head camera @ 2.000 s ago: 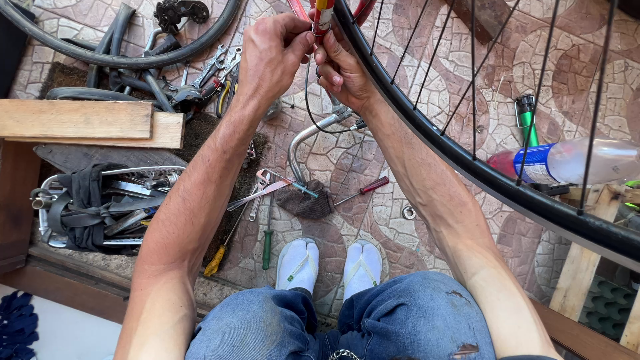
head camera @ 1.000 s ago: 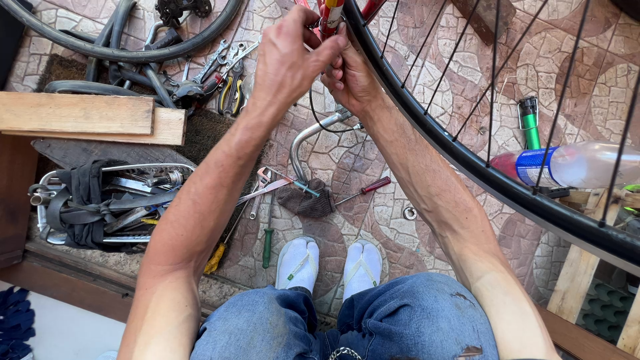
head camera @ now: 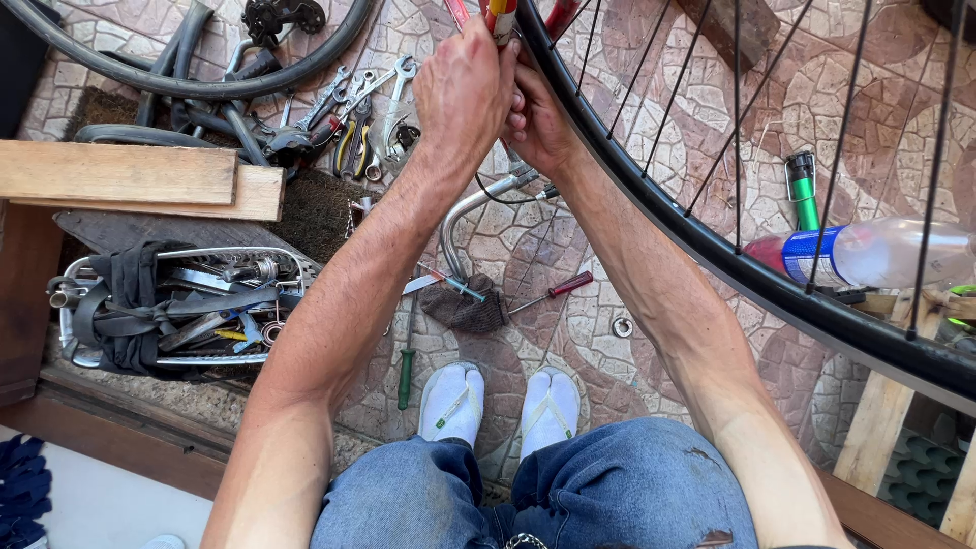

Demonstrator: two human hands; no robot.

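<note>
At the top centre my left hand [head camera: 463,95] is closed around the lower part of a red and yellow bicycle frame tube [head camera: 499,17]; what lies under its fingers is hidden. My right hand [head camera: 540,114] is against it from the right, fingers curled beside the tube, and its grip is partly covered. Close to my right hand runs the black rim of a spoked bicycle wheel [head camera: 663,204]. Below the hands are a curved metal handlebar [head camera: 450,229] and a thin black cable. A dark knitted cloth [head camera: 467,305] lies near a red-handled screwdriver [head camera: 570,284].
Wrenches [head camera: 326,99] and yellow-black pliers [head camera: 352,149] lie left of my hands. Further left are a bicycle tyre [head camera: 191,85], wooden boards [head camera: 122,174] and a wire basket of tools [head camera: 206,361]. A green-handled screwdriver [head camera: 406,379] is near my feet. A plastic bottle [head camera: 892,252] lies beyond the wheel.
My left hand has turned, its back now facing up over the tube, and its fingers have closed lower down. My right hand stays beside it.
</note>
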